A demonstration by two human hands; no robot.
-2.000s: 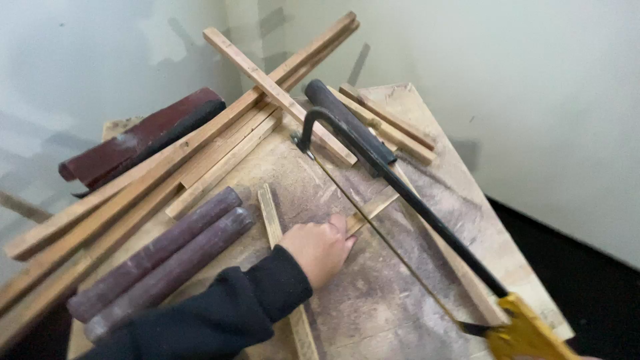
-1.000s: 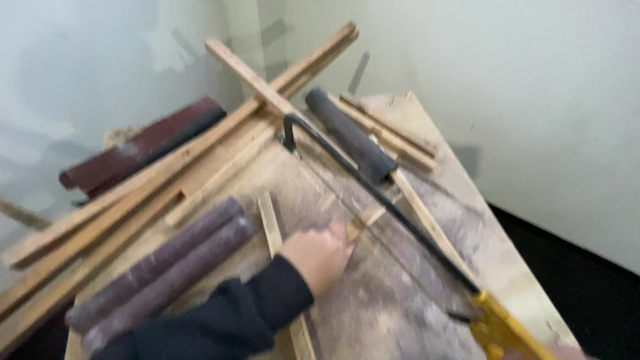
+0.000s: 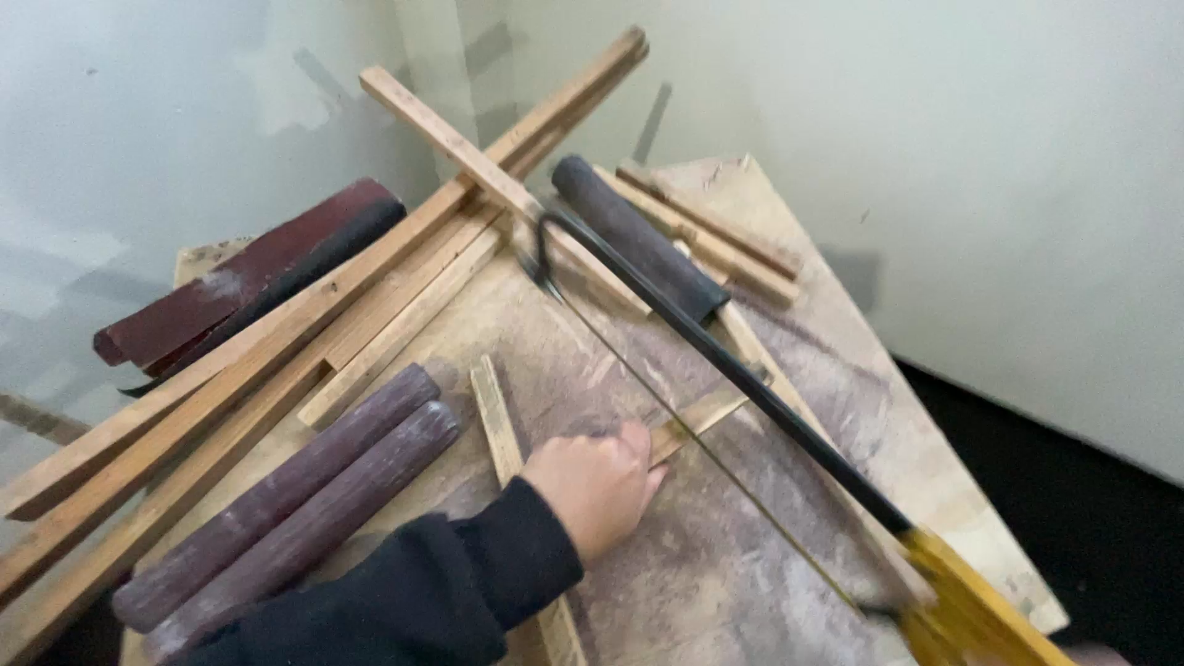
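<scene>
My left hand (image 3: 597,486), in a dark sleeve, grips a short wooden strip (image 3: 698,421) on the dusty board. A hacksaw (image 3: 721,356) with a black frame and yellow handle (image 3: 971,601) reaches from the lower right; its thin blade crosses the strip just right of my fingers. Of my right hand (image 3: 1096,655) only a blurred bit shows at the bottom edge, against the saw's handle. A longer wooden strip (image 3: 499,416) runs under my left wrist. Another (image 3: 786,407) lies partly beneath the saw frame.
Long wooden battens (image 3: 268,370) cross at the left and back. Two purplish rolls (image 3: 287,509) lie in front of them, a dark roll (image 3: 638,231) sits behind the saw, and dark red sheets (image 3: 259,268) lie far left. The wooden board's right edge (image 3: 911,416) drops to a dark floor.
The saw has shifted along its length, up and left between the first two frames, then back down and right. My left hand has stayed on the short strip.
</scene>
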